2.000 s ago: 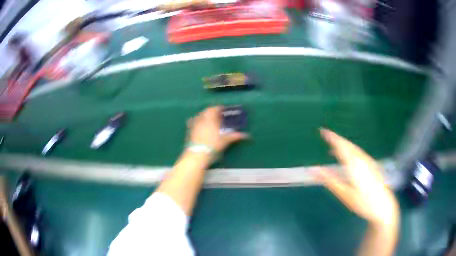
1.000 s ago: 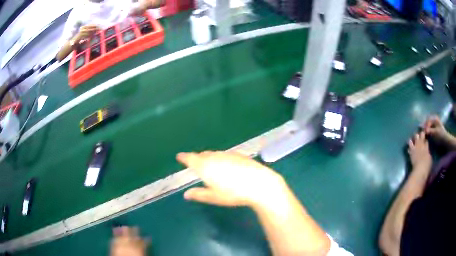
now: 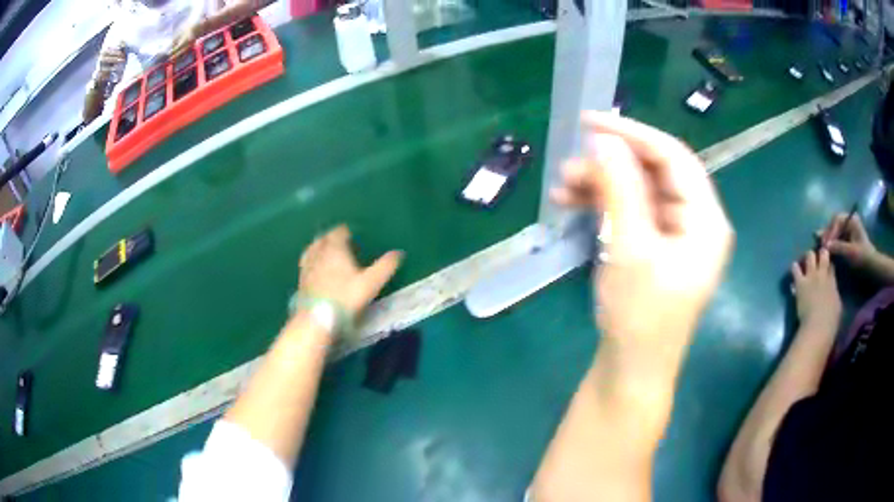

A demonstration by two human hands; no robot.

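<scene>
My left hand reaches over the green belt's near edge, palm down, thumb spread, with nothing in it. My right hand is raised in front of the metal post, fingers curled and blurred; whether it holds something cannot be told. It hides most of what stands by the post's foot. A black phone unit with a white label lies on the belt left of the post. A dark flat patch of small parts lies on the near bench between my arms. Another labelled phone lies on the belt at left.
The grey-white post and its foot stand at the pale rail. A yellow-trimmed phone is on the belt. A red parts tray and a white bottle are beyond. Another person's hands work at right.
My left hand has come up from the bottom edge to over the belt. My right hand has risen and moved right, in front of the post. The belt phones sit further left in view.
</scene>
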